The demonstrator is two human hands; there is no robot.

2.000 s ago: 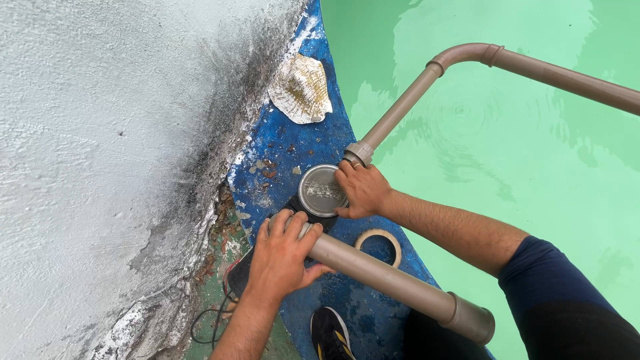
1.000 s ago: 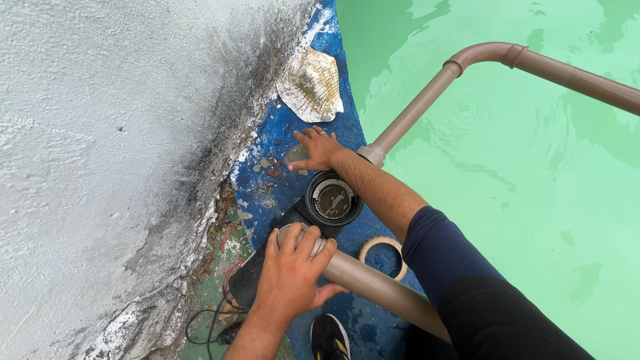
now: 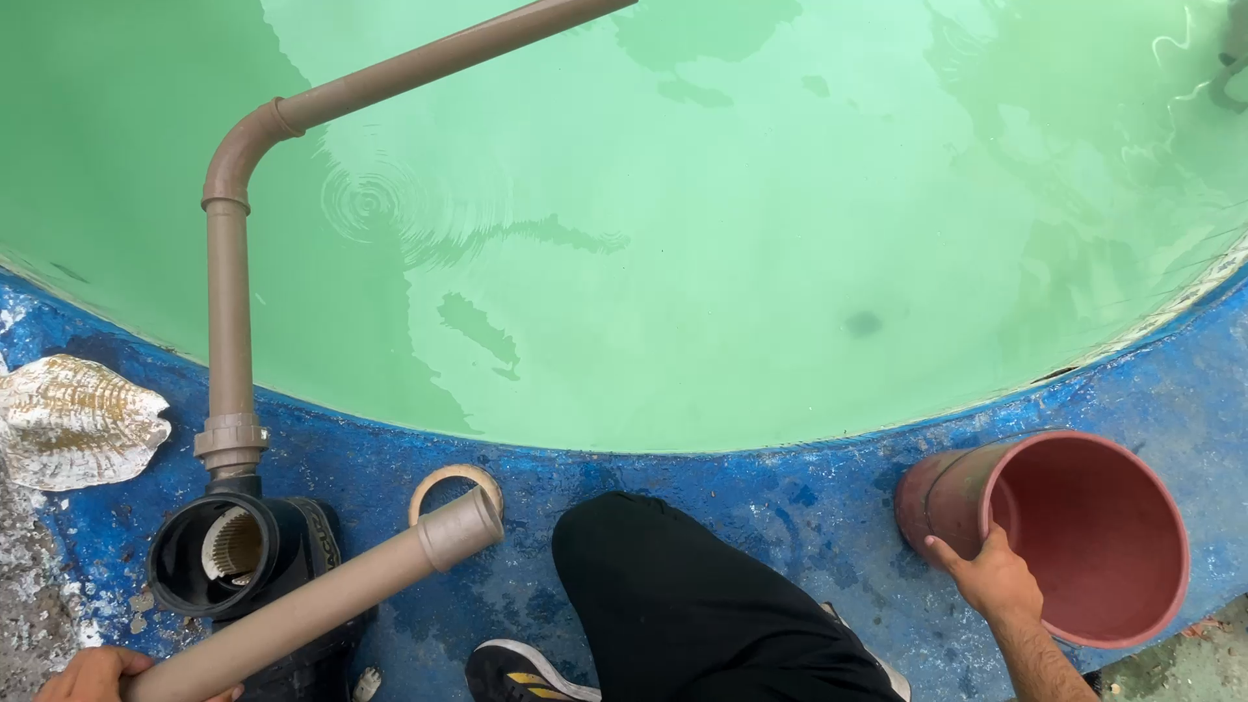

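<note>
At the lower left, my left hand (image 3: 102,675) is on the lower end of a loose brown plastic pipe (image 3: 302,609), which lies slantwise over the black pump body (image 3: 317,546). The pump's round strainer housing (image 3: 210,554) stands uncovered, with a pale ribbed part inside. An elbowed brown pipe (image 3: 230,312) rises from the housing's fitting and reaches out over the water. On the right, my right hand (image 3: 994,582) grips the rim of a reddish-brown plastic bucket (image 3: 1077,536), which is tilted with its mouth facing me. The strainer lid is not visible.
Green pool water (image 3: 702,244) fills the area beyond the curved blue ledge (image 3: 741,497). A roll of tape (image 3: 429,486) lies behind the loose pipe's socket end. A large shell-like piece (image 3: 78,424) rests at far left. My knee and shoes are at the bottom centre.
My right hand has gone from the strainer housing to the bucket. The clear lid seen on the housing at first is off. My left hand stays on the loose pipe. The view has swung to the right.
</note>
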